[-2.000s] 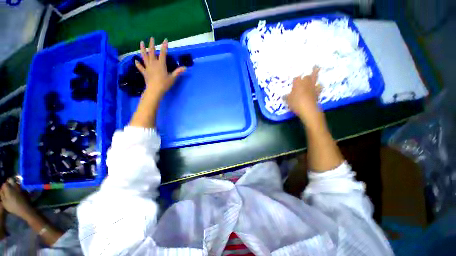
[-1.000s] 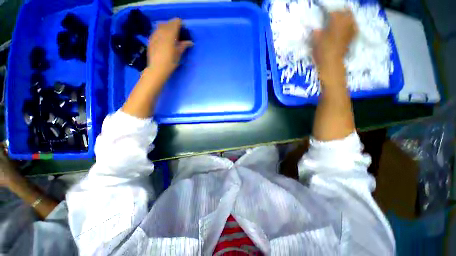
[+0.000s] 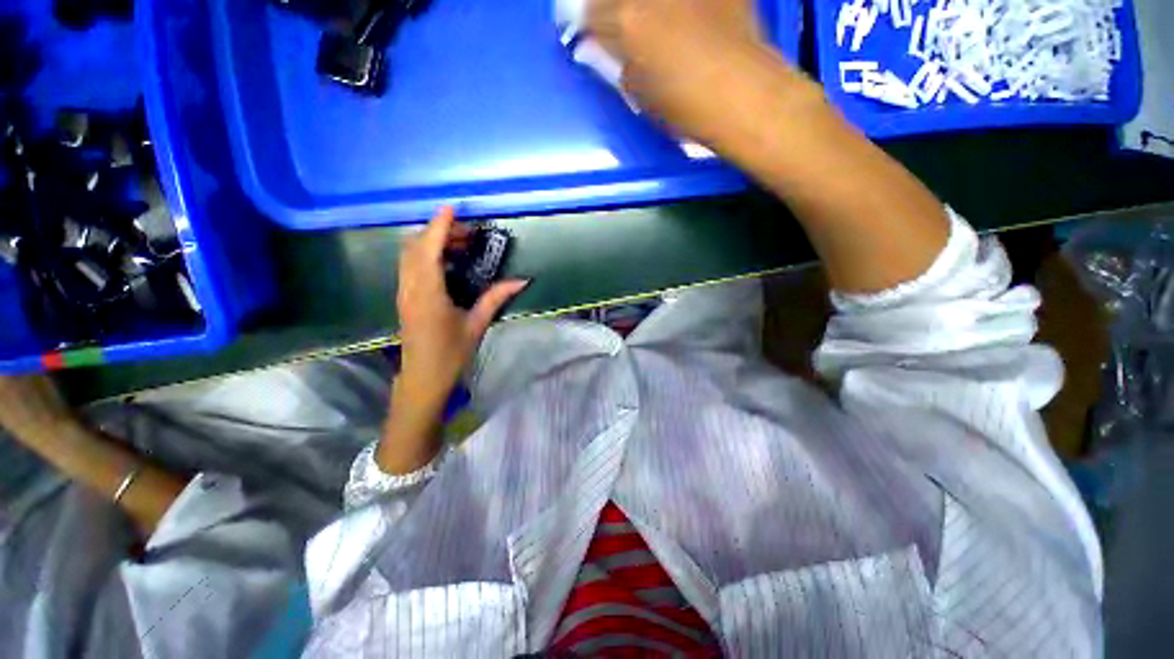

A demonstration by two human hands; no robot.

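Note:
My left hand point(image 3: 435, 303) holds a glossy black plastic housing point(image 3: 479, 261) between thumb and fingers, above the bench's front edge. My right hand point(image 3: 670, 58) is blurred over the right part of the middle blue tray point(image 3: 489, 200), near the top of the picture. White shows at its fingertips; I cannot tell loose white clips from finger cots there. Several black housings point(image 3: 353, 58) lie at the middle tray's upper left. White U-shaped clips point(image 3: 985, 52) are heaped in the blue tray at the right.
A deeper blue bin point(image 3: 200, 245) with black parts stands at the left. Another person's hand and sleeve point(image 3: 155, 496) are at lower left. The yellowish bench edge point(image 3: 579, 306) runs in front of my coat. Clear plastic bags point(image 3: 1127, 322) are at the right.
My left hand has moved from the middle tray down to the front edge with a black housing in it. My right hand has left the white clips and moved left. The view has shifted down.

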